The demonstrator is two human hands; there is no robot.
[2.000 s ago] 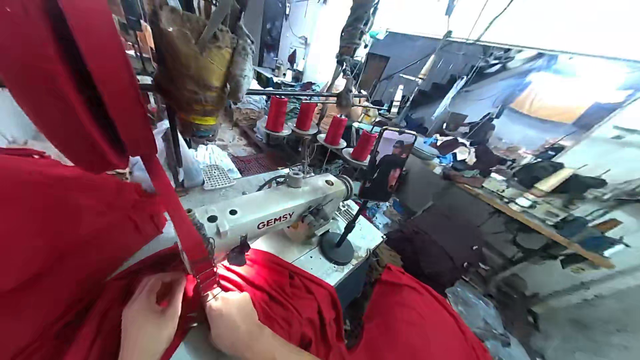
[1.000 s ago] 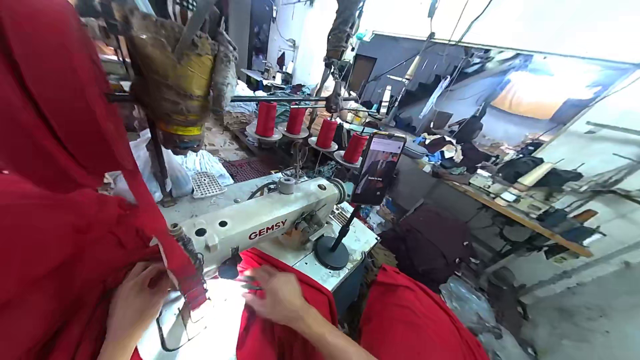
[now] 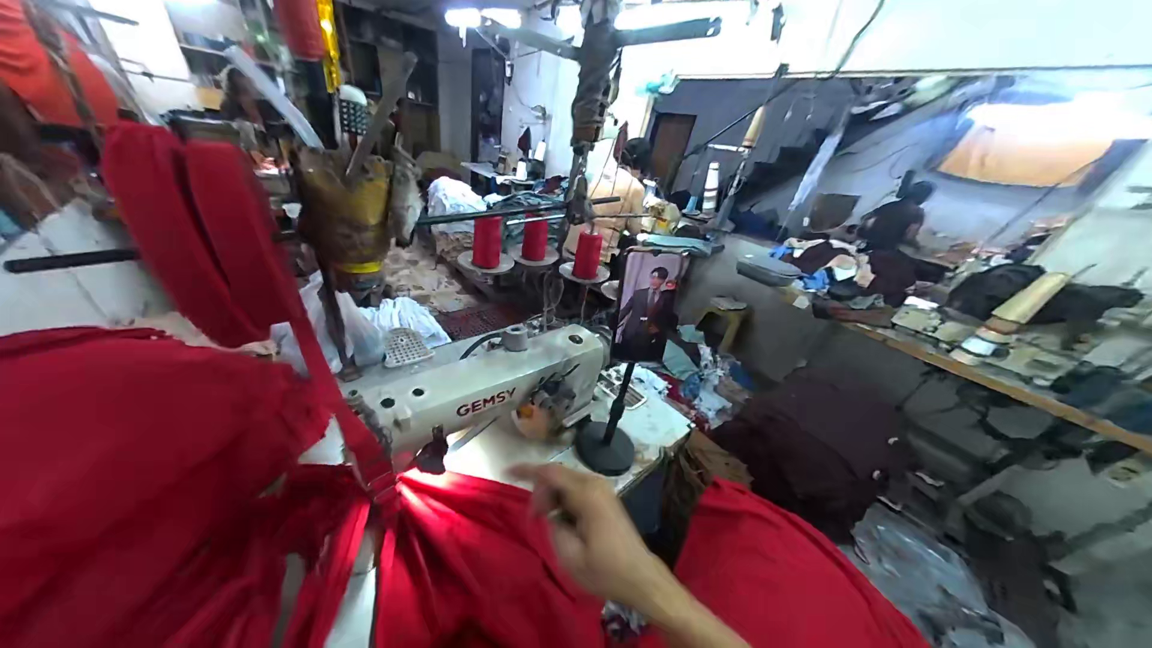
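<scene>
A white Gemsy sewing machine (image 3: pixel 486 382) stands on its table, with red fabric (image 3: pixel 468 540) spread under and in front of its needle end. A red strip (image 3: pixel 328 387) runs down from a hanging red roll (image 3: pixel 202 234) to the presser foot area. My right hand (image 3: pixel 580 522) is over the red fabric, right of the needle area, blurred, with the fingers bent; something small and dark shows at its fingers, and whether it is held is unclear. My left hand is out of sight.
Red thread cones (image 3: pixel 487 243) stand behind the machine. A phone (image 3: pixel 646 306) on a black stand (image 3: pixel 605 447) is at the machine's right end. A yellow container (image 3: pixel 346 211) holds tools at upper left. Dark cloth (image 3: pixel 810 441) is piled at right. Two people are in the background.
My left hand has gone out of view; one second ago it was at the fabric left of the needle. Red fabric now covers the lit machine bed. The view has shifted noticeably.
</scene>
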